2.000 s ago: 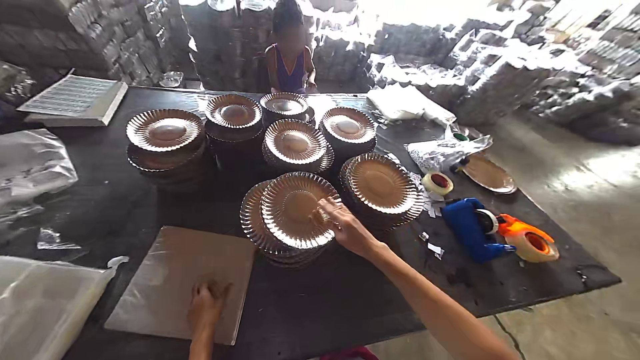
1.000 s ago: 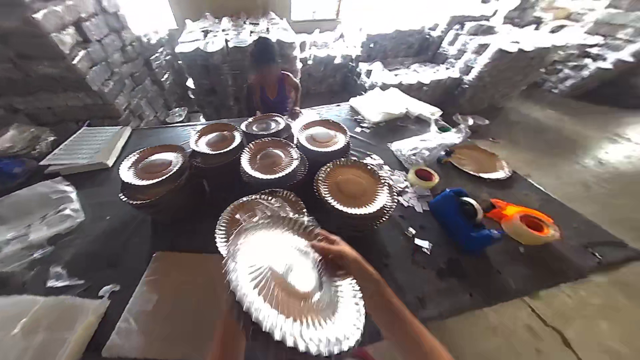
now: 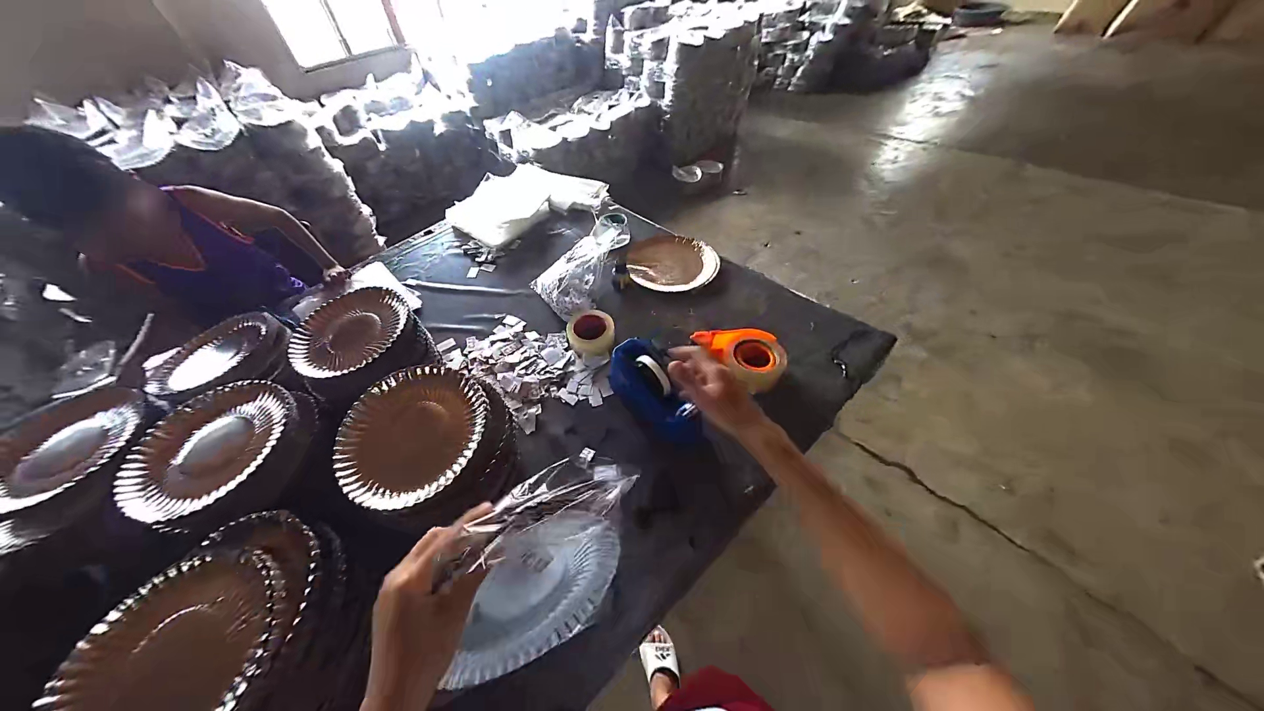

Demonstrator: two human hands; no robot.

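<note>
My left hand (image 3: 434, 592) is closed on the gathered top of a clear plastic bag (image 3: 553, 499), in which fluted silver plates (image 3: 543, 592) show near the table's front edge. At the blue tape dispenser (image 3: 652, 390) is my right hand (image 3: 716, 390), its fingers over the dispenser's right side; whether they grip anything cannot be told. An orange tape dispenser (image 3: 755, 357) with a roll of tape lies just beyond that hand. Stacks of fluted plates, brown in the middle with shiny rims (image 3: 410, 439), stand to the left.
Small paper slips (image 3: 518, 365) lie scattered beside a tape roll (image 3: 591, 334). Farther back are a crumpled plastic bag (image 3: 578, 272), a round plate (image 3: 673, 263) and white plastic sheets (image 3: 523, 202). A person (image 3: 207, 242) is across the table (image 3: 790, 306). Wrapped stacks line the wall.
The view has swung right. My right hand has moved from the plates to the blue dispenser. My left hand, on a flat sheet two seconds ago, now holds the bag around plates.
</note>
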